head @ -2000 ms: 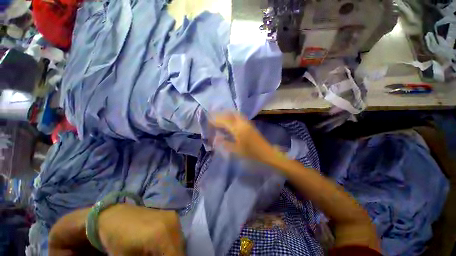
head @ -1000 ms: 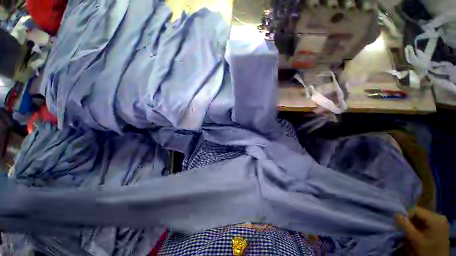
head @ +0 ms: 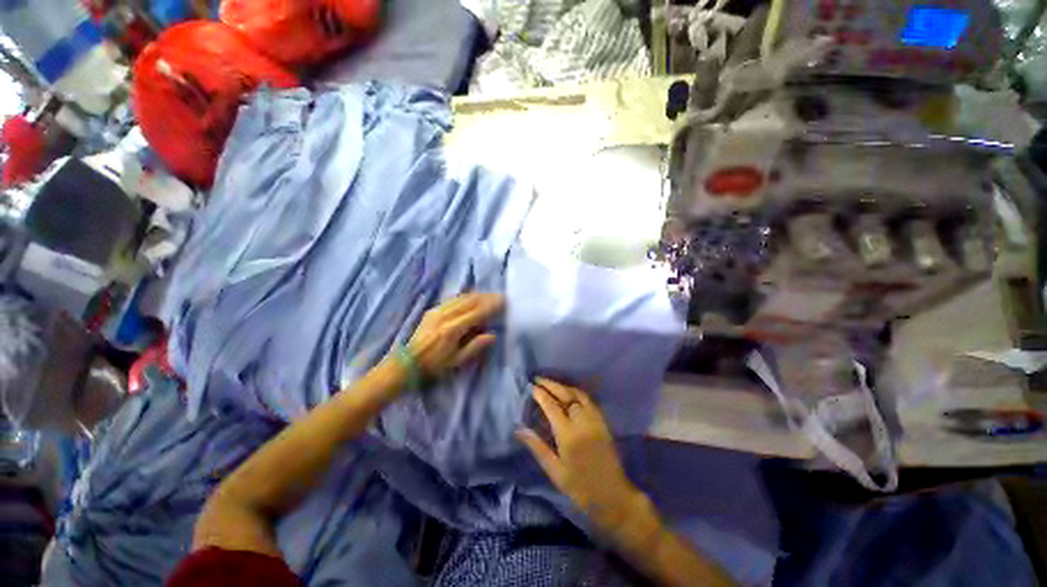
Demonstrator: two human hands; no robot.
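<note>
A light blue garment piece lies on the machine table and hangs over its front edge; its far right corner is by the needle area of the overlock machine. My left hand, a green bangle at the wrist, lies on the cloth left of this piece, fingers somewhat bent. My right hand lies on the cloth nearer me, fingers partly spread. Whether either hand pinches cloth cannot be told. The sewn pile lies in long folds at the left.
More blue cloth hangs at lower left and lies at lower right. White strips curl on the table's right, beside slim red and blue items. Red bags lie at upper left, striped cloth behind.
The view has shifted up, showing more of the machine. The cloth stretched across my lap is no longer spread there. Both hands have come together onto the cloth on the table.
</note>
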